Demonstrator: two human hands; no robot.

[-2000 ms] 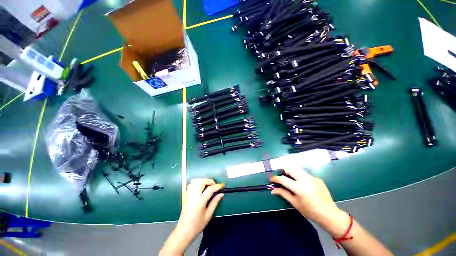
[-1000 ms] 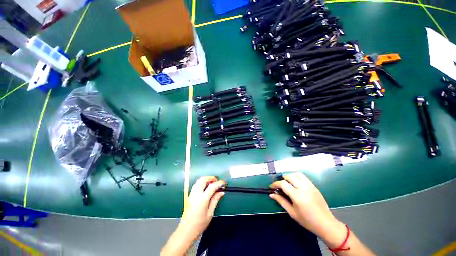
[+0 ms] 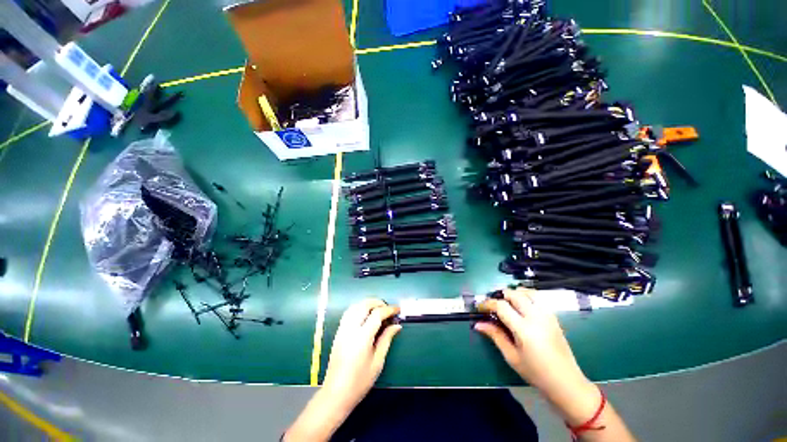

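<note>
A black wire harness (image 3: 440, 318) lies level between my hands, along the near edge of the white measuring template (image 3: 431, 306). My left hand (image 3: 364, 338) pinches its left end between thumb and fingers. My right hand (image 3: 521, 332) pinches its right end and covers part of the template. The fingertips hide both harness ends. A dark tape band (image 3: 469, 302) crosses the template just above the harness. Whether a cable tie is on the held harness cannot be told.
Beyond the template are a row of harnesses (image 3: 401, 233) and a large harness heap (image 3: 569, 190), with an orange-handled tool (image 3: 677, 135) beside it. Loose cable ties (image 3: 229, 276), a plastic bag (image 3: 129, 216) and an open carton (image 3: 324, 140) stand left. A single harness (image 3: 735, 255) lies right.
Both hands and the harness have moved forward, from in front of the template to against its near edge. The view has shifted slightly. Both hands keep their hold.
</note>
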